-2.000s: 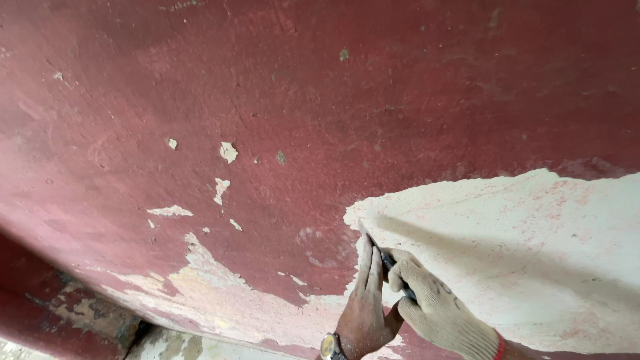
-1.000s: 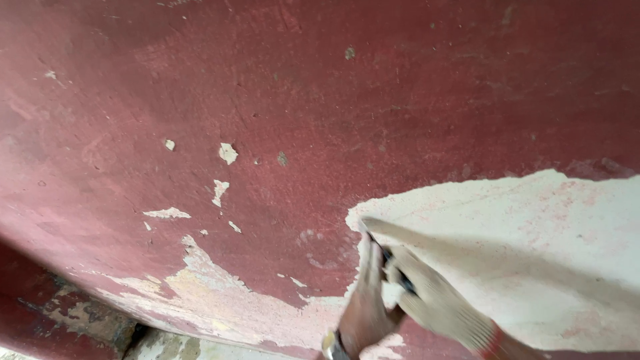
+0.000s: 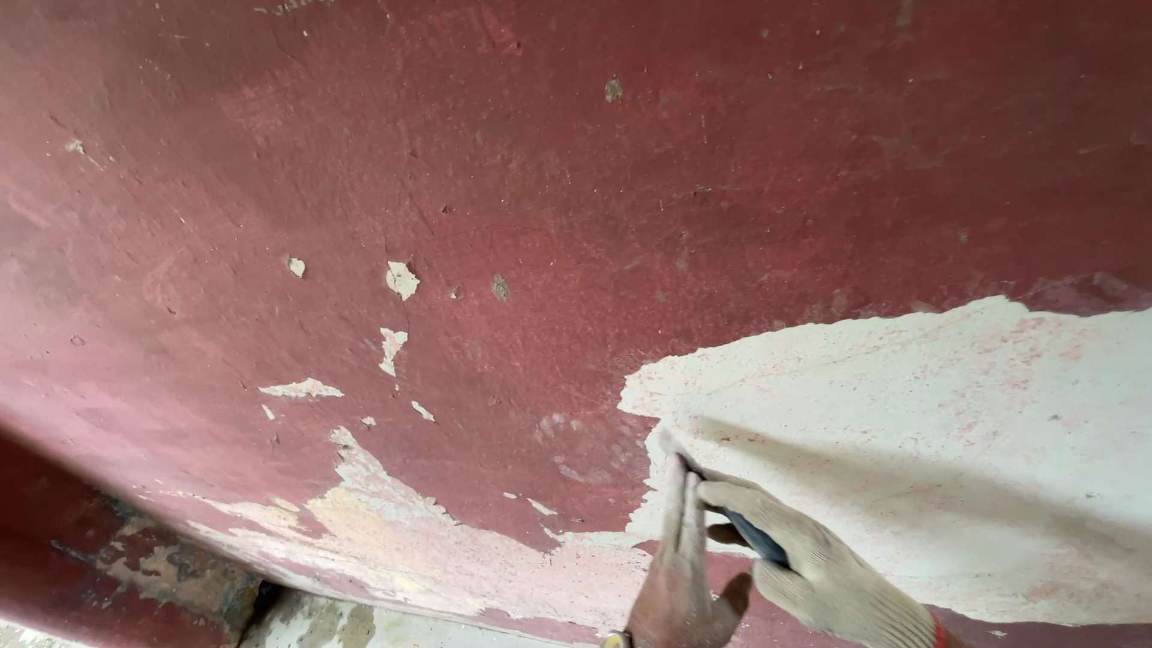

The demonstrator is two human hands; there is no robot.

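My right hand (image 3: 810,558), in a cream knitted glove with a red cuff edge, is closed around the dark handle of a scraper (image 3: 756,540). The scraper's blade end lies against the wall at the left border of the bare whitish patch (image 3: 900,387). Bare and dusty, my left hand (image 3: 688,558) has its fingers extended together beside the scraper, fingertips near its blade and partly over the tool; a watch (image 3: 617,640) shows at its wrist. Dark red paint (image 3: 540,180) covers the wall above and left of the hands.
Small chipped spots, one of them a pale chip (image 3: 401,280), dot the red paint at left. A long peeled strip (image 3: 387,531) runs along the wall's lower part. At bottom left are a worn red ledge (image 3: 162,567) and a stained pale surface (image 3: 315,621).
Along the patch's left border, the scraper and both hands have shifted slightly downward. A notch of whitish surface shows there now. The right hand still grips the handle.
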